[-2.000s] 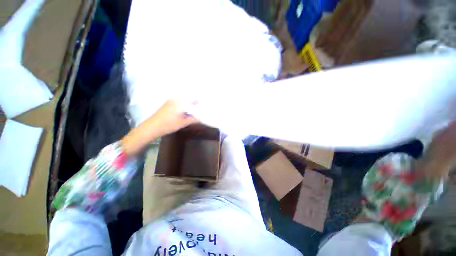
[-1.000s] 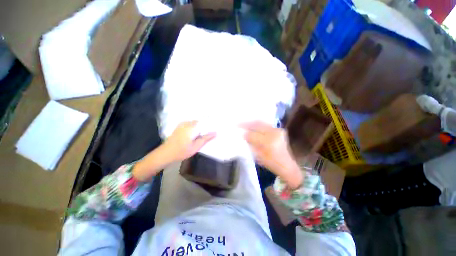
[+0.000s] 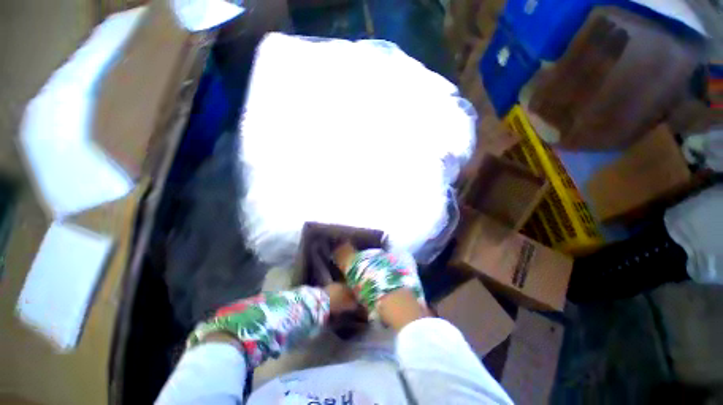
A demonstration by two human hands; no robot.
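A small brown open-top box (image 3: 314, 251) stands upright between the wearer's thighs. My right hand (image 3: 344, 255) reaches down into it, with the fingers hidden inside. My left hand (image 3: 342, 300) is at the near side of the box, blurred and partly hidden; its fingers cannot be made out. No foam sheet can be made out in the box. A large bag of white foam sheets (image 3: 349, 134) glares just beyond the box.
A cardboard-covered table at left holds a long foam sheet (image 3: 59, 134) and a small foam pad (image 3: 65, 281). Waiting cartons (image 3: 515, 261) lie at right beside a yellow crate (image 3: 555, 182) and blue bin (image 3: 507, 63). Part of another person's white sleeve (image 3: 698, 229) shows at far right.
The white sheet stretched out to the right two seconds ago no longer shows separately. Both hands have moved from the bag's near edge down to the box, the right one going inside.
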